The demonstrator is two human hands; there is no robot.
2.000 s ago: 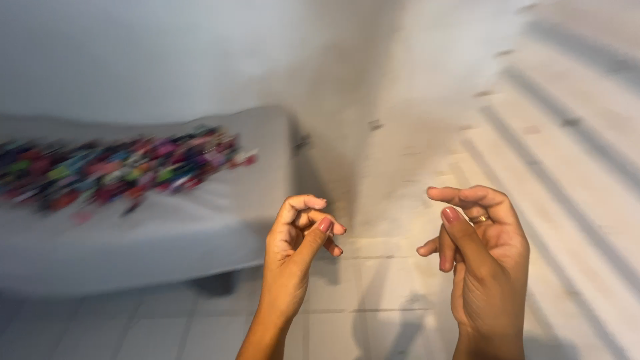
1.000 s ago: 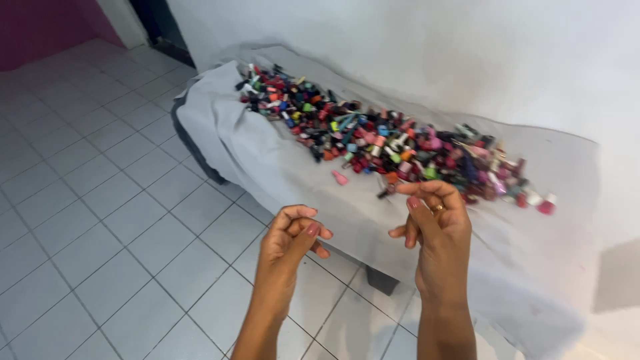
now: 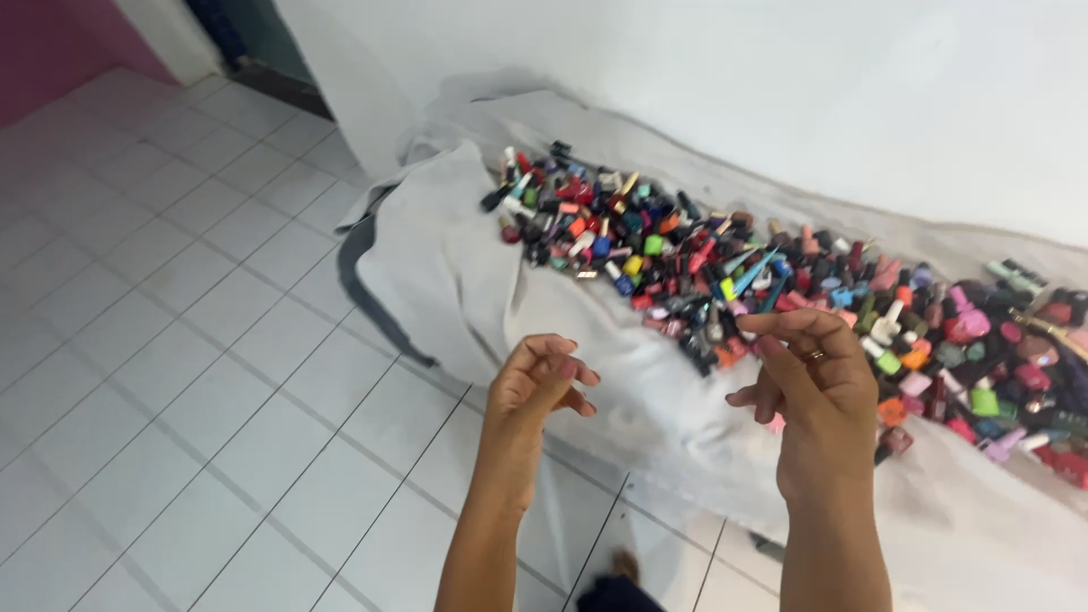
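A long heap of nail polish bottles (image 3: 646, 246) in many colours lies on a pale grey cloth (image 3: 586, 319) spread over a low bench or table. My left hand (image 3: 540, 387) is held up before the cloth's near edge, its fingers curled loosely and apart, with nothing in it. To its right, my right hand (image 3: 812, 382), with a ring on one finger, is raised in front of the bottles, fingers bent and apart, also holding nothing. Neither hand appears to touch a bottle. What supports the cloth is mostly hidden.
A white wall (image 3: 765, 93) stands behind the cloth. White floor tiles (image 3: 212, 365) stretch along the left and below. A doorway (image 3: 263, 51) and a pink wall (image 3: 68, 55) are at the upper left. Dark clothing (image 3: 616, 593) shows at the bottom edge.
The view has swung markedly, bringing the cloth and bottles behind both hands. Both hands stay raised and empty, with their fingers in much the same pose.
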